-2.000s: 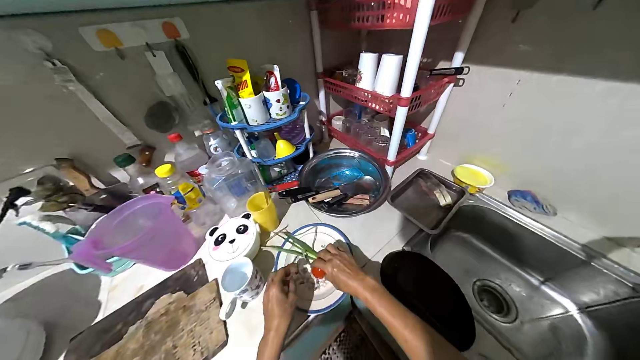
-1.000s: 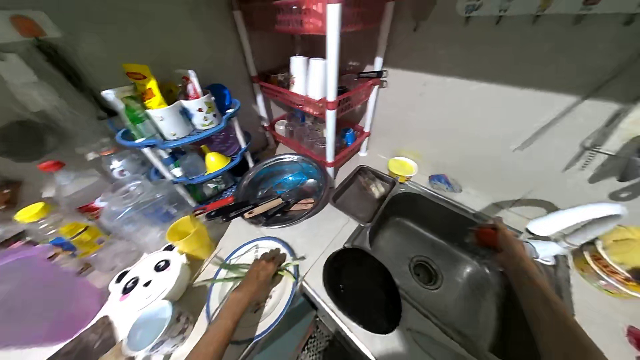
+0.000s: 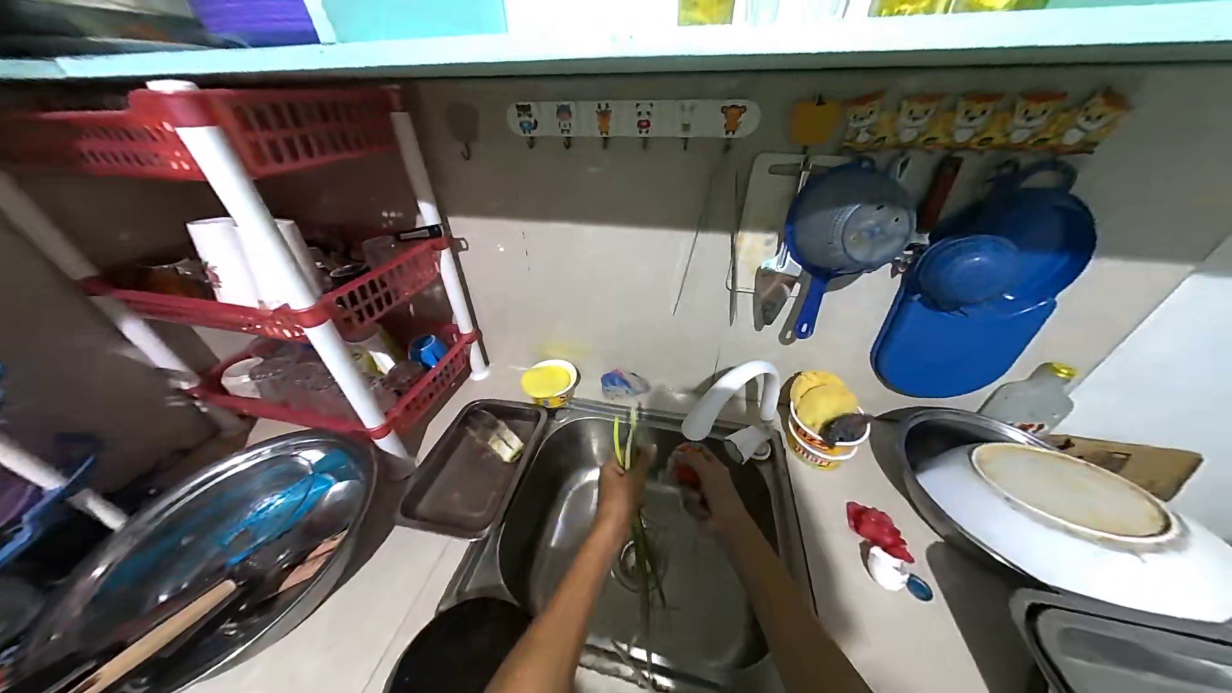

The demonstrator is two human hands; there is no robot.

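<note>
Over the stainless steel sink [image 3: 707, 616], my left hand [image 3: 621, 491] is closed around a bunch of green onions [image 3: 643, 558], whose long ends hang down toward the drain [image 3: 632, 563]. My right hand [image 3: 707, 486] holds a red tomato [image 3: 686, 475], mostly covered by the fingers, a little right of the left hand. Just behind the right hand stands the white faucet [image 3: 736, 390]; whether water runs from it is hard to tell.
A metal tray [image 3: 452, 491] lies left of the sink, above a dark round pan [image 3: 462, 645]. Further left are a large metal basin [image 3: 327, 568] and a red rack [image 3: 356, 289]. Sponges in a tub [image 3: 818, 448] and an upturned white basin [image 3: 1155, 568] stand right.
The view has swung right to the sink. My left hand, earlier on the greens on the plate, now holds them over the sink. My right hand has the tomato near the faucet.
</note>
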